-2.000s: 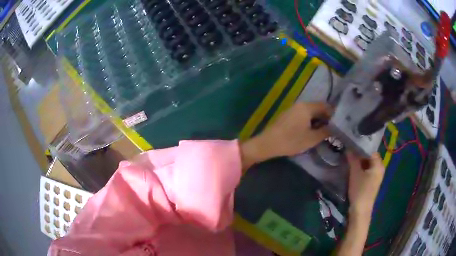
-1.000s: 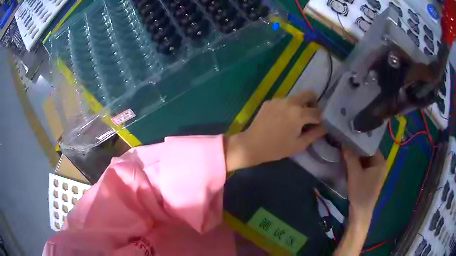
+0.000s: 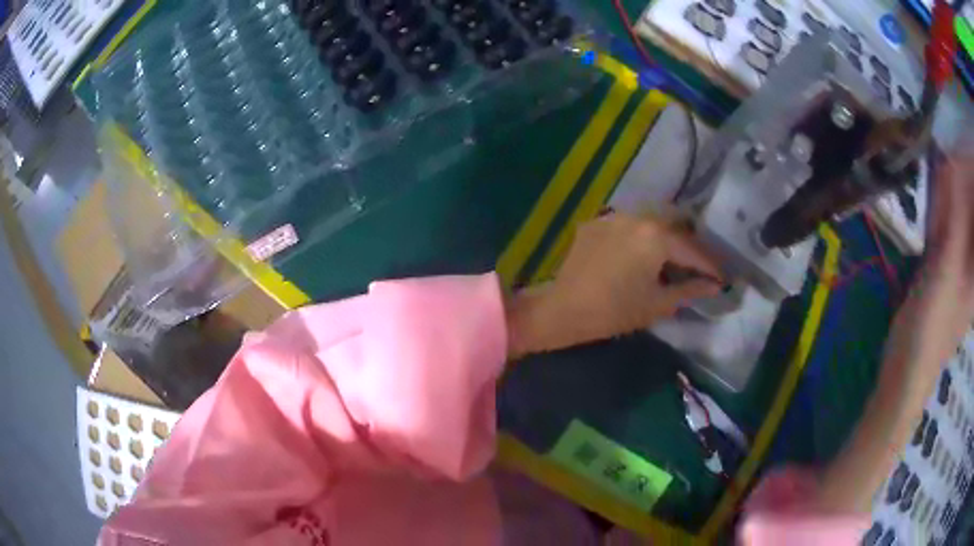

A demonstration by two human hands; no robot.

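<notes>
The silver clamp fixture (image 3: 748, 203) stands on a flat grey plate (image 3: 721, 347). Its red handle (image 3: 940, 48) points up at the top right. My left hand (image 3: 652, 272) is at the lower front of the fixture, thumb and fingers close together. A tiny dark spot shows at its fingertips, but whether it holds a part is unclear. My right hand (image 3: 954, 187) is blurred and partly cut off by the right edge, below the red handle. Its fingers are not clear, and I cannot tell whether it touches the handle.
A clear blister tray (image 3: 352, 160) with dark parts lies at upper left. White foam boards stand behind the fixture (image 3: 668, 21) and at lower right (image 3: 918, 469). Tweezers (image 3: 705, 421) and a green label (image 3: 609, 466) lie in front. An open cardboard box (image 3: 118, 368) is at left.
My right hand has left the fixture's front edge and moved up and right towards the red handle. My left hand has stayed at the fixture, with its fingertips slightly shifted.
</notes>
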